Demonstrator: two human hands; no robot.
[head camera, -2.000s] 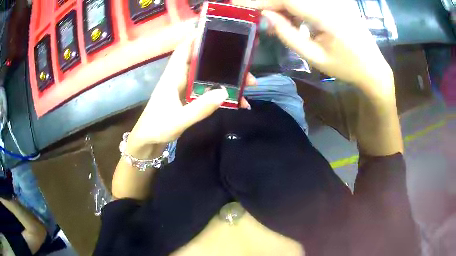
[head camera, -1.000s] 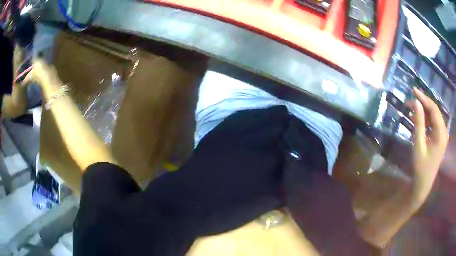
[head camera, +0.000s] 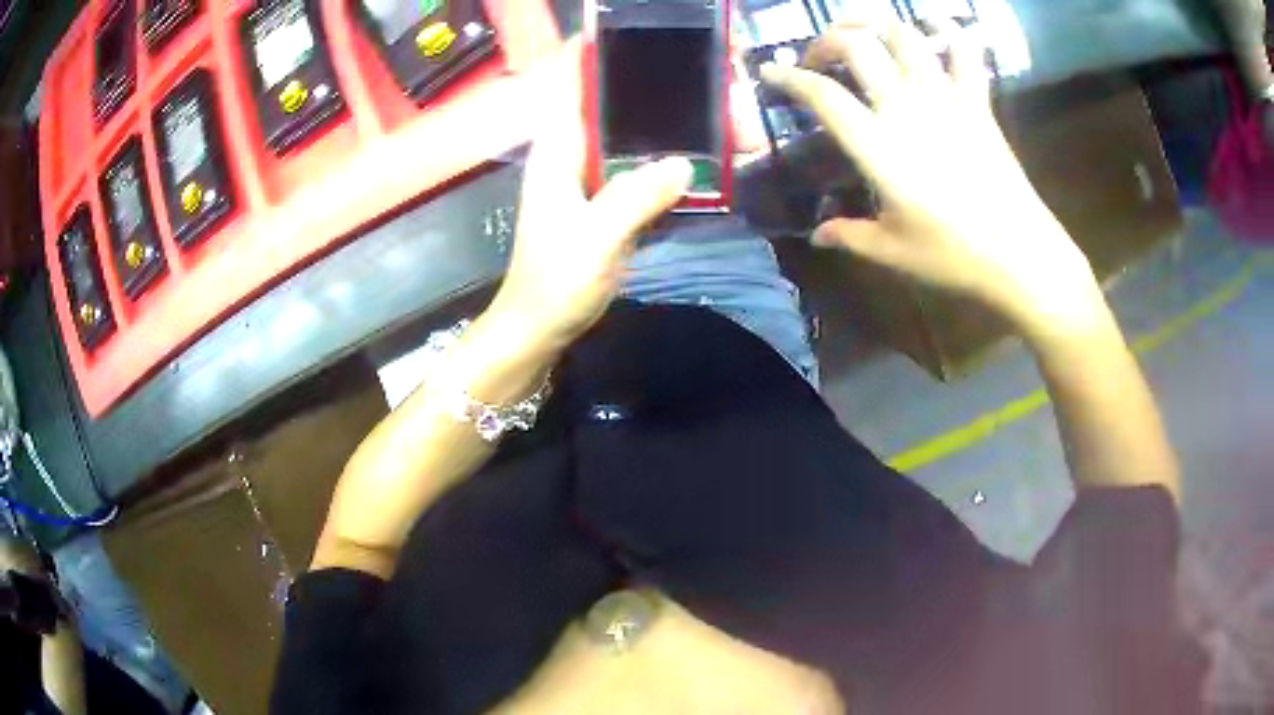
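Note:
A red-framed phone (head camera: 661, 98) with a dark screen and a green strip at its lower end stands out at the top centre, its top end cut off by the picture's edge. My left hand (head camera: 566, 245) holds it, with the thumb on the green strip. My right hand (head camera: 929, 182) is at the right of the phone, apart from it, over the clear blister tray (head camera: 799, 105), with its fingers spread. Whether the right fingertips touch a piece in the tray cannot be told.
The orange-red foam tray (head camera: 315, 175) with several dark units in slots lies at the upper left on the grey-green bench (head camera: 301, 314). Brown cardboard boxes (head camera: 210, 573) are below the bench edge. Part of another person (head camera: 63, 664) shows at the lower left.
One second ago the view was turned, both hands were apart and the left reached far left with no phone visible. Now my left hand holds a phone before me, as two seconds ago.

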